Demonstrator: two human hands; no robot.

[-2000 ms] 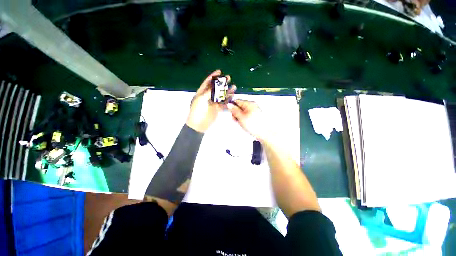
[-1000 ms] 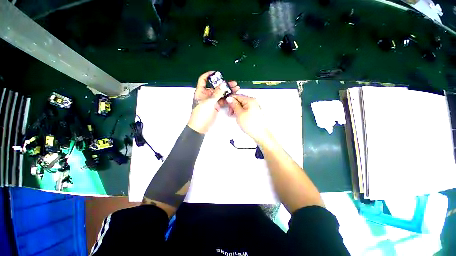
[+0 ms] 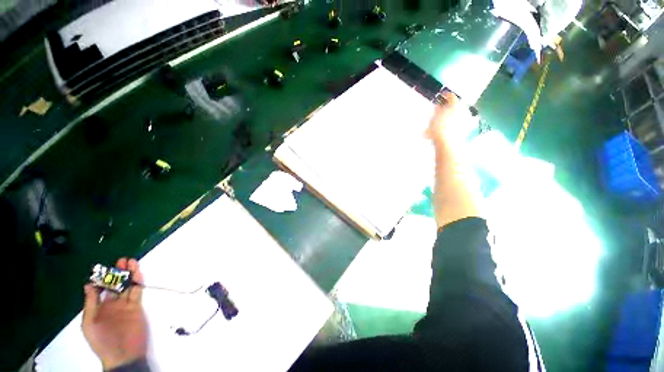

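My left hand (image 3: 116,320) holds a small circuit board (image 3: 111,277) with a yellow block above the left part of the white work sheet (image 3: 255,320). A thin black cord runs from the board to a dark tied bundle (image 3: 222,301) on the sheet; its small plug (image 3: 182,331) lies beside it. My right hand (image 3: 450,120) is stretched to the row of black parts (image 3: 411,73) at the far edge of the tray stack (image 3: 357,145). Its fingertips are blurred by glare, so I cannot tell whether they grip a part.
A crumpled white paper (image 3: 277,192) lies between the sheet and the stack. Dark units with yellow spots (image 3: 161,166) are scattered on the green conveyor. Another stack of trays (image 3: 138,43) stands across it. Blue bins (image 3: 630,167) are at the far right. A person's hand (image 3: 551,49) shows at the top right.
The view has swung to the right. My right hand has left the board and reached out to the far edge of the tray stack. My left hand still holds the board.
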